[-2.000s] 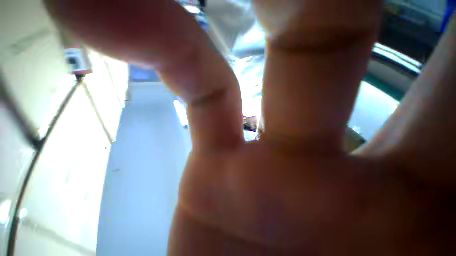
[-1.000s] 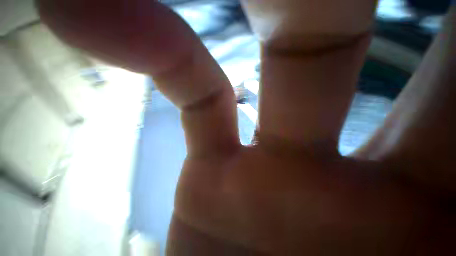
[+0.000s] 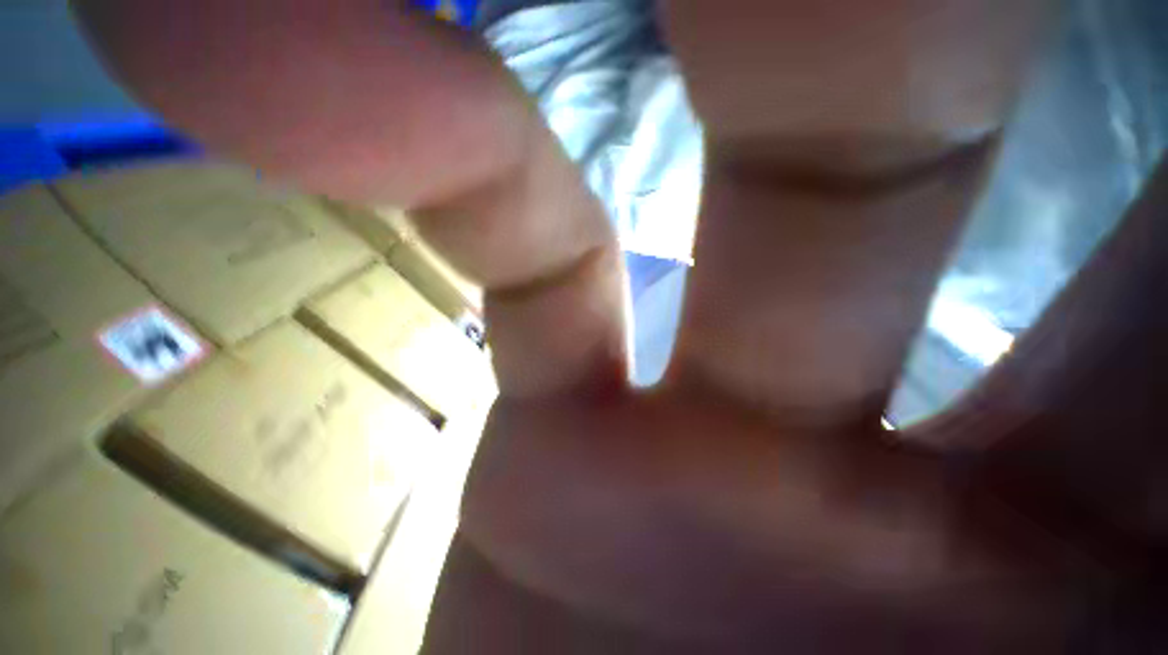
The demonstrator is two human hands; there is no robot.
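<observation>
One of my hands [image 3: 717, 486] fills most of the picture, very close to the lens, dark and blurred. Its fingers point up and are spread, with narrow gaps between them. The frame does not show clearly whether it is my left or right hand. The fingertips are cut off by the top edge, and no held thing shows. My other hand cannot be made out. Brown cartons [image 3: 275, 429] lie packed side by side at the left, with dark gaps between some. A white label with a reddish border [image 3: 153, 343] is on one carton.
A blue object [image 3: 103, 138] shows behind the cartons at the upper left. Pale, wrinkled material [image 3: 596, 96] shows between the fingers at the top. More pale, blurred material [image 3: 1063, 166] is at the upper right. The hand hides the middle and lower right.
The view has swung from a pale wall-like surface and grey-blue floor to brown cartons at the left. The hand stays over the lens, almost unchanged in pose, and looks darker at the bottom.
</observation>
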